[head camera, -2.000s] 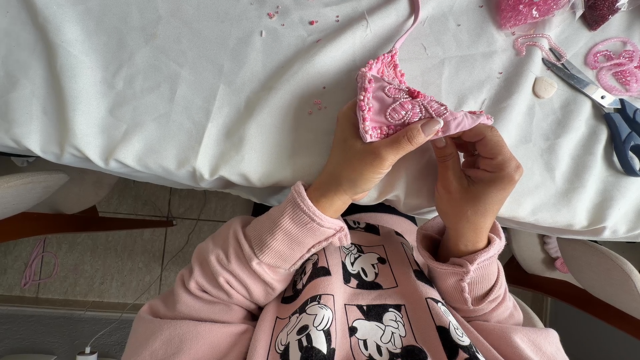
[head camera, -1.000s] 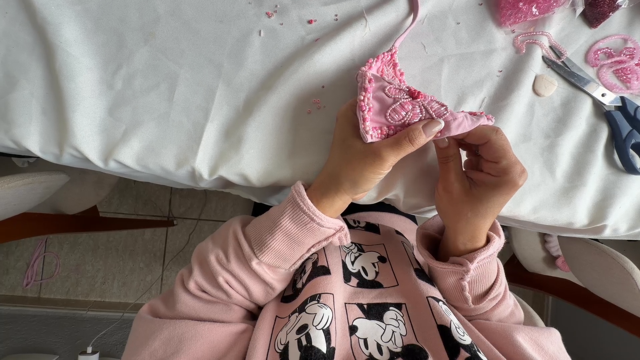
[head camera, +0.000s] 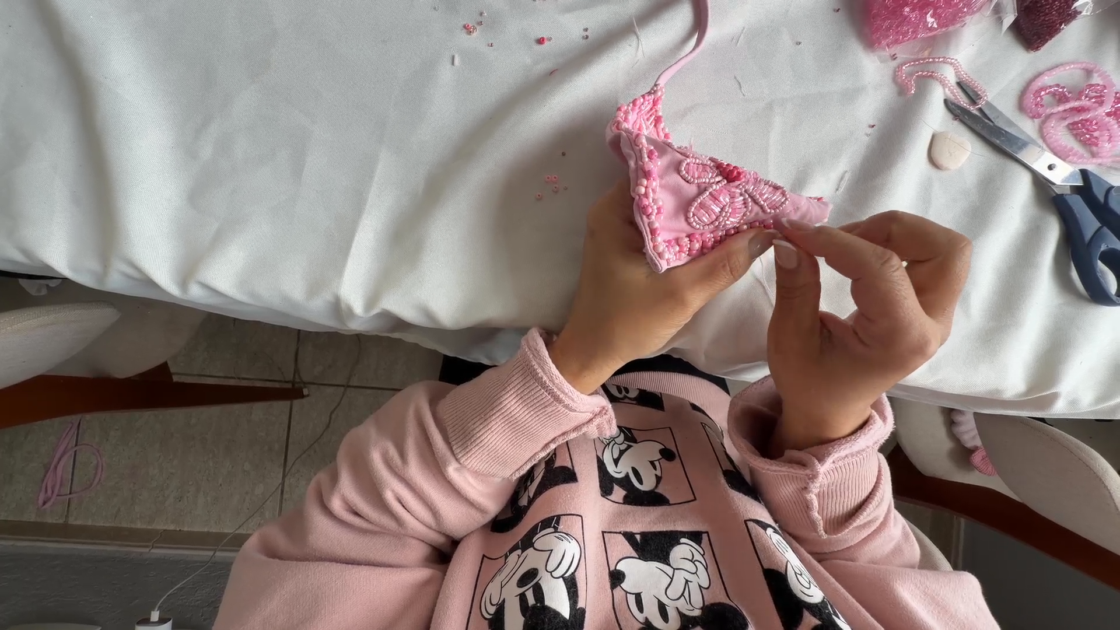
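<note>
A triangular pink fabric piece (head camera: 669, 197) with a beaded edge and a beaded flower motif is in my left hand (head camera: 626, 276), whose thumb presses along its lower edge. From its top corner a thin pink strap (head camera: 687, 57) runs up the cloth. My right hand (head camera: 866, 289) is at the lower right edge of the piece, thumb and index fingertip close together beside the left thumb. Whether a needle or thread is between those fingertips is too small to tell.
Blue-handled scissors (head camera: 1041, 162) lie at the right, near a beaded strand (head camera: 941, 66), a pale round disc (head camera: 948, 150) and beaded pink pieces (head camera: 1076, 114). Bags of pink beads (head camera: 919, 19) and dark red beads (head camera: 1041, 19) lie at the top right. Loose beads (head camera: 549, 185) dot the white tablecloth (head camera: 289, 157).
My right hand has moved a little, its index fingertip now at the fabric's lower edge close to the left thumb. My left hand still holds the piece in about the same place.
</note>
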